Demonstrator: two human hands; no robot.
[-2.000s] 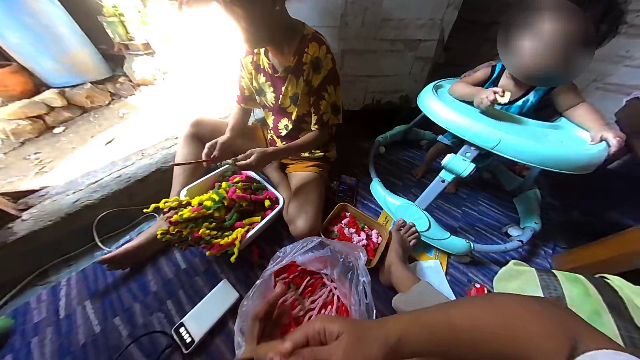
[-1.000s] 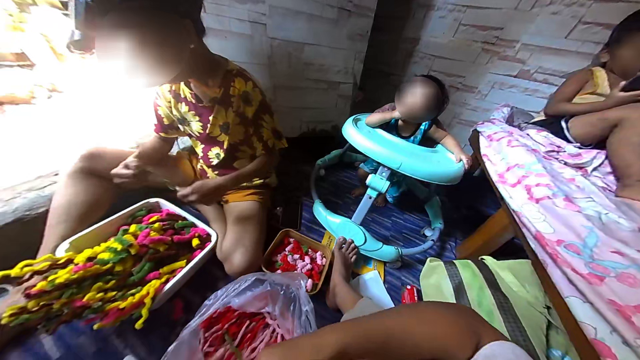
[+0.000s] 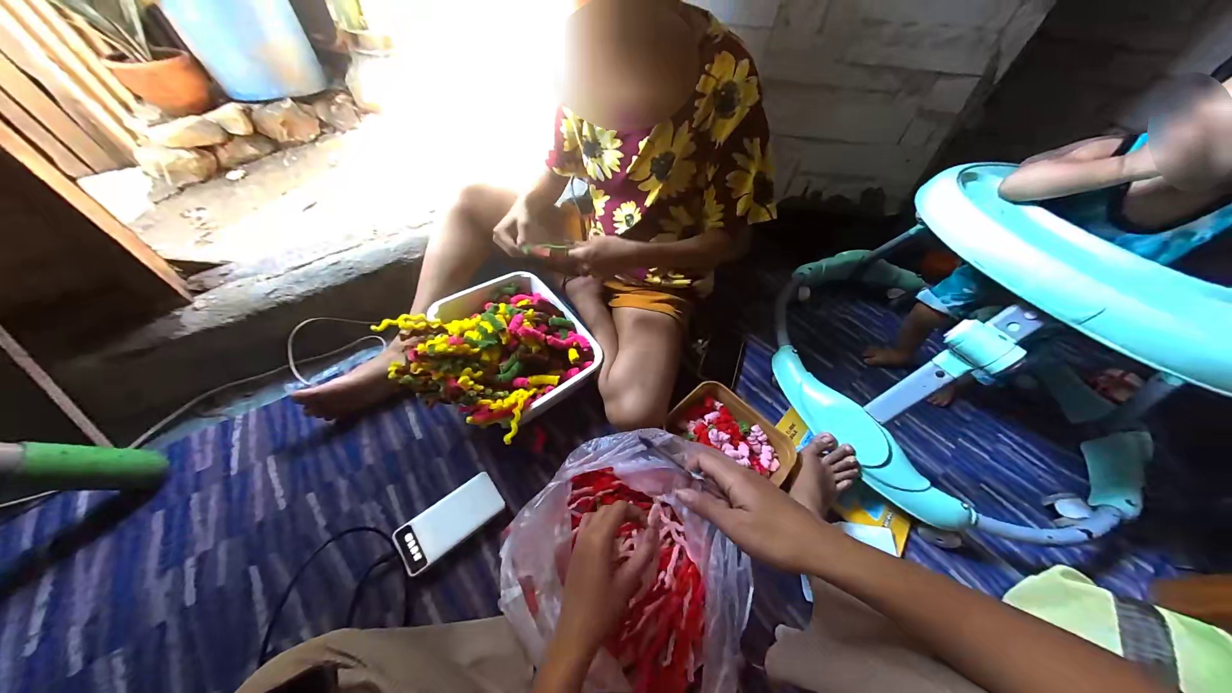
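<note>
A clear plastic bag point(image 3: 539, 539) full of red and pink fuzzy strands point(image 3: 664, 616) stands on the floor between my legs. My left hand point(image 3: 611, 558) is inside its mouth, on the strands; whether its fingers grip any cannot be told. At the bag's upper right rim is my right hand point(image 3: 746, 505), its fingers on the plastic. Just behind the bag lies a brown tray point(image 3: 784, 448) of red and pink fuzzy pieces. Farther back, a white tub point(image 3: 589, 371) holds yellow, green, pink and brown fuzzy strands, near a seated person whose two hands hold a small green piece.
A white power bank point(image 3: 449, 523) with a black cable lies on the blue patterned mat point(image 3: 212, 568). A turquoise baby walker point(image 3: 1078, 279) with a small child stands at the right. A yellow-green cloth point(image 3: 1068, 597) is at the lower right, and a green-tipped object point(image 3: 91, 465) at the left edge.
The view has swung back left from the walker and bed side. Both my hands now show at the bag; one second ago neither hand was clearly in sight.
</note>
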